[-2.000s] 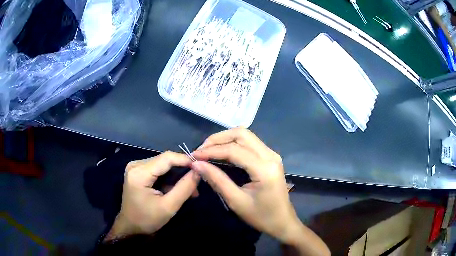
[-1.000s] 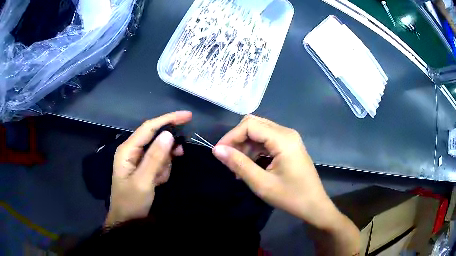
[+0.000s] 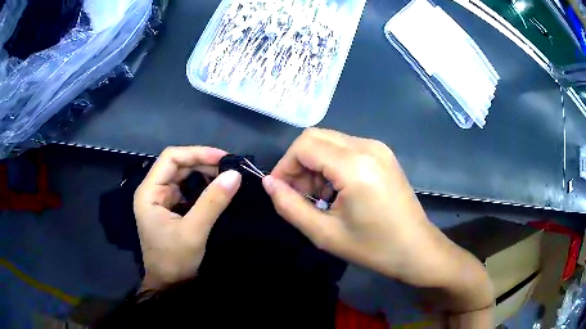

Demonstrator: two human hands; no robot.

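My left hand [image 3: 183, 209] pinches a small black housing [image 3: 236, 162] between thumb and forefinger, above my dark-clothed lap. My right hand [image 3: 360, 205] pinches a leaded component close to its bare wire ends [image 3: 254, 169], two thin pale lines that point left. Their tips reach the housing; whether they are inside it I cannot tell. A small white block [image 3: 320, 204] of the component shows under my right fingers. The rest of the component is hidden by my right hand.
A clear tray [image 3: 254, 110] full of leaded components stands on the dark bench [image 3: 360, 103]. Right of it lies a smaller tray [image 3: 443, 61] with white strips. A crumpled clear bag [image 3: 83, 71] is at left, a green belt [image 3: 533, 26] at upper right, a cardboard box [image 3: 514, 266] at lower right.
My hands parted from their earlier touch, and the black housing came into view in my left hand. Since then the wire ends have moved to the housing. The trays have shifted up in view.
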